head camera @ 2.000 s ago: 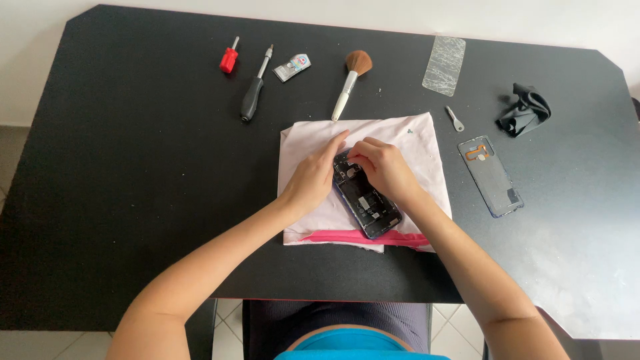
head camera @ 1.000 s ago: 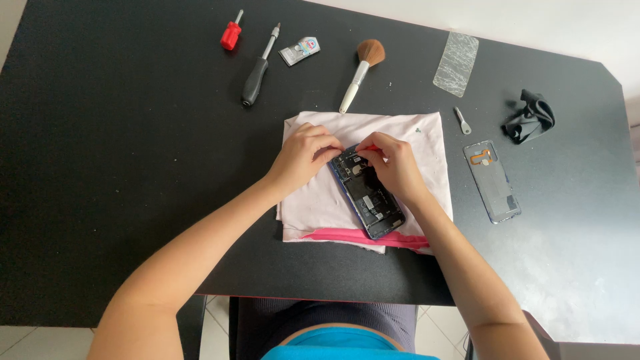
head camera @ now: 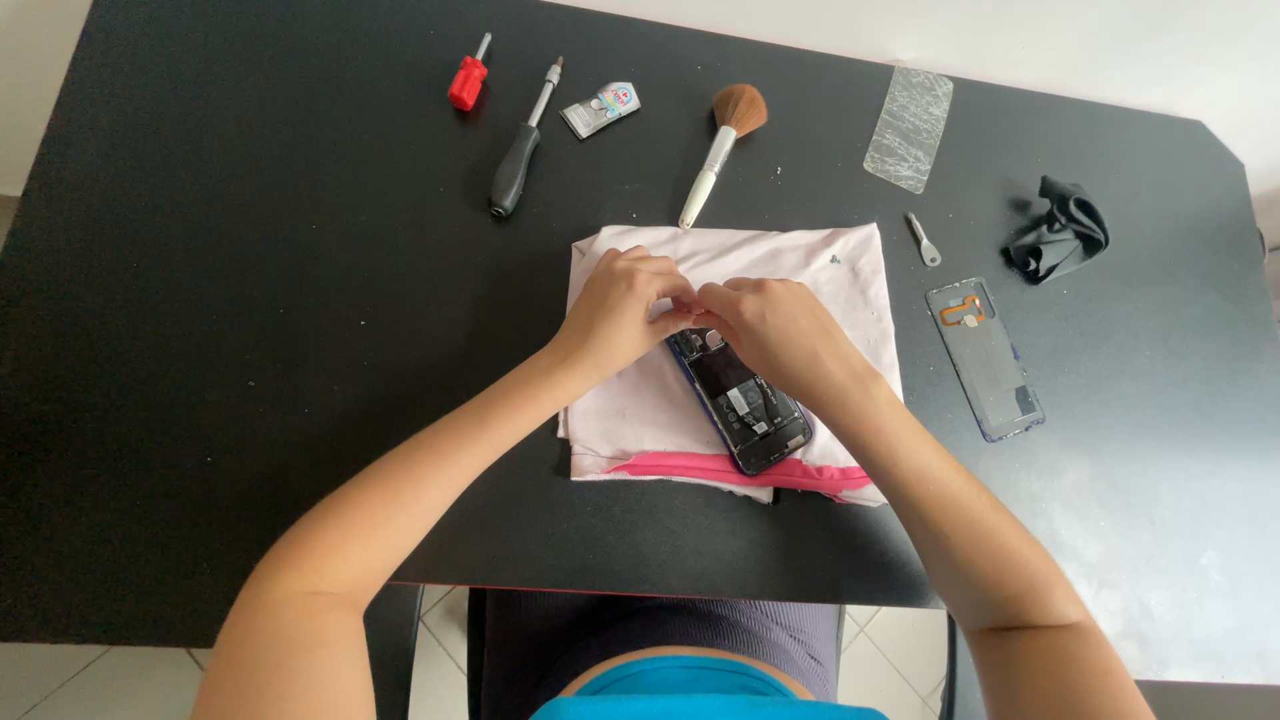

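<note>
An opened smartphone [head camera: 745, 395], its inner parts and battery showing, lies tilted on a folded pink cloth [head camera: 630, 420]. My left hand [head camera: 630, 305] and my right hand [head camera: 765, 325] meet at the fingertips over the phone's upper end and hide it. Whether something small is pinched between the fingers cannot be told. To the right of the cloth rest the phone's detached back cover [head camera: 985, 360], with an orange flex part on it, and a small metal pick-like tool [head camera: 924, 240]. Tiny dark bits [head camera: 834, 259] sit near the cloth's upper right corner.
Behind the cloth lie a red screwdriver [head camera: 468, 82], a black-handled screwdriver [head camera: 516, 168], a small packet [head camera: 601, 109] bearing writing and a makeup brush [head camera: 720, 155]. A scratched clear sheet [head camera: 909, 130] and a crumpled black cloth [head camera: 1060, 235] are at the right of the black table [head camera: 250, 300].
My hands have come together at the fingertips over the phone's upper end; one second ago they were slightly apart there, at its upper edge.
</note>
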